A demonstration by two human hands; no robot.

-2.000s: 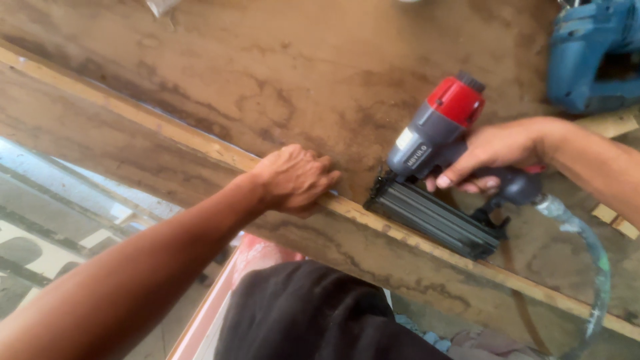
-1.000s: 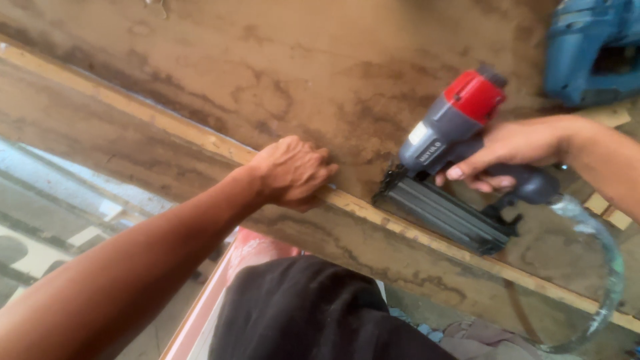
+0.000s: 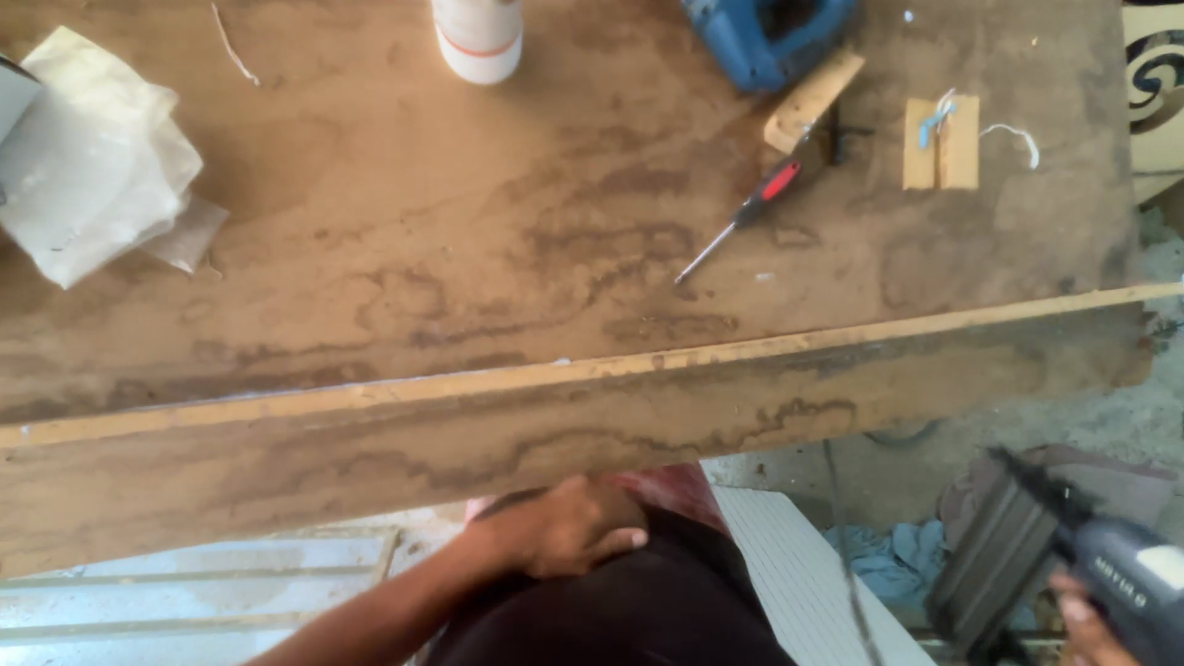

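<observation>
A long thin wood strip (image 3: 499, 377) lies across the stained wooden board, with white glue showing along part of its edge. My left hand (image 3: 578, 532) rests against my dark clothing just below the board's front edge, its fingers curled; whether anything is in it cannot be told. At the lower right, past the board's edge, my right hand (image 3: 1087, 624) holds a dark pneumatic nailer (image 3: 1124, 573), blurred and partly cut off by the frame. Only some fingers of that hand show.
A screwdriver (image 3: 777, 182), a wood block (image 3: 814, 100), a blue power tool (image 3: 768, 37) and small wood pieces (image 3: 959, 143) lie toward the back right. A white bottle (image 3: 481, 42) stands at the top; plastic bags (image 3: 102, 166) lie left. A hose or cable hangs below the board.
My left hand has left the strip and come down to my clothing. The nailer has moved off the strip to the lower right in my right hand. The view has shifted greatly.
</observation>
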